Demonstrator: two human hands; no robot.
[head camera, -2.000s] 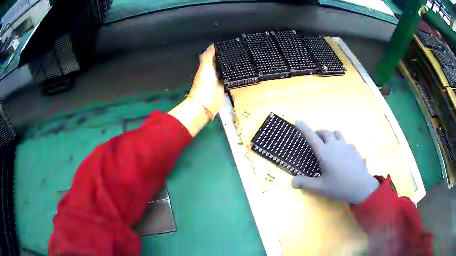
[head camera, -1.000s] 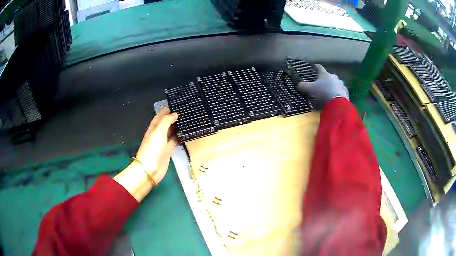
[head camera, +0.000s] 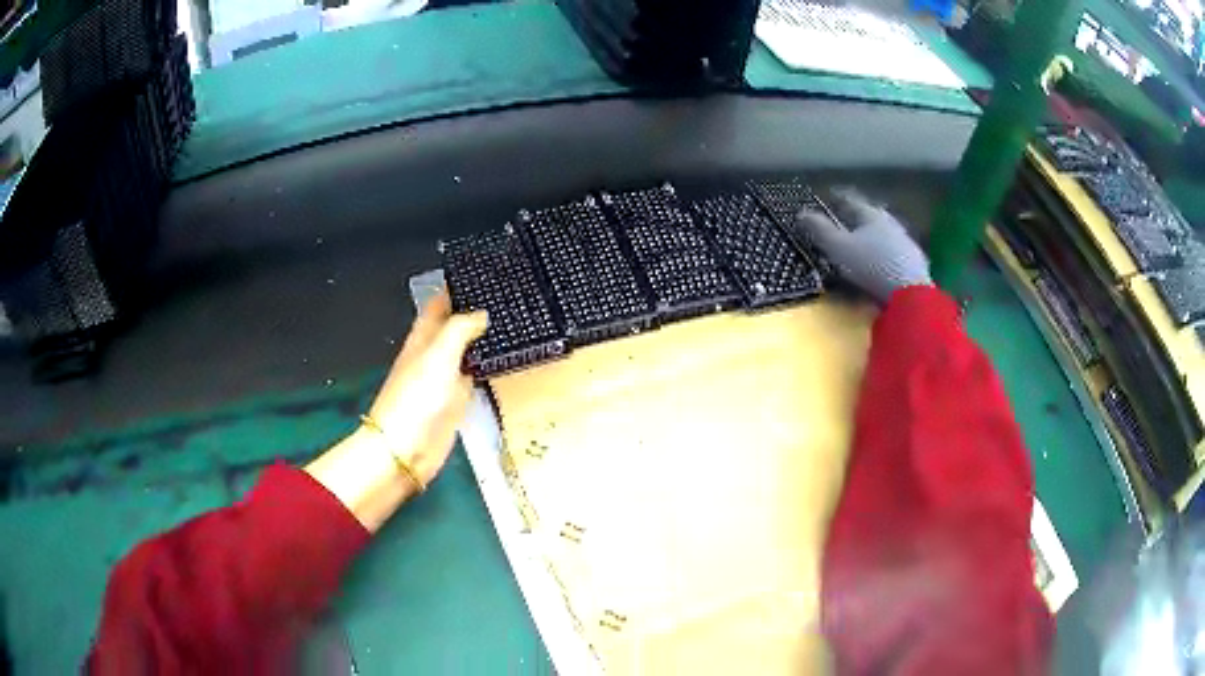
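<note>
Several black gridded boards (head camera: 615, 264) lie side by side in a row along the far edge of the tan cardboard sheet (head camera: 674, 489), inside a pale tray (head camera: 509, 528). My bare left hand (head camera: 430, 383) is at the row's left end, its thumb and fingers on the edge of the leftmost board. My grey-gloved right hand (head camera: 866, 247) is at the right end, on a board (head camera: 793, 211) beside the row; its fingertips are blurred and partly hidden, so its grip is unclear.
A green post (head camera: 998, 159) stands at the right, with layered cardboard and boards (head camera: 1123, 264) beyond it. Black racks stand at the far left (head camera: 99, 145) and at the back (head camera: 667, 40). A dark strip (head camera: 304, 225) crosses the green bench. A pale sheet (head camera: 859, 46) lies at the back.
From two seconds ago, my right hand carried a board from mid-cardboard to the row's right end. Over the last second that board has come down flat there. My left hand stays at the left end.
</note>
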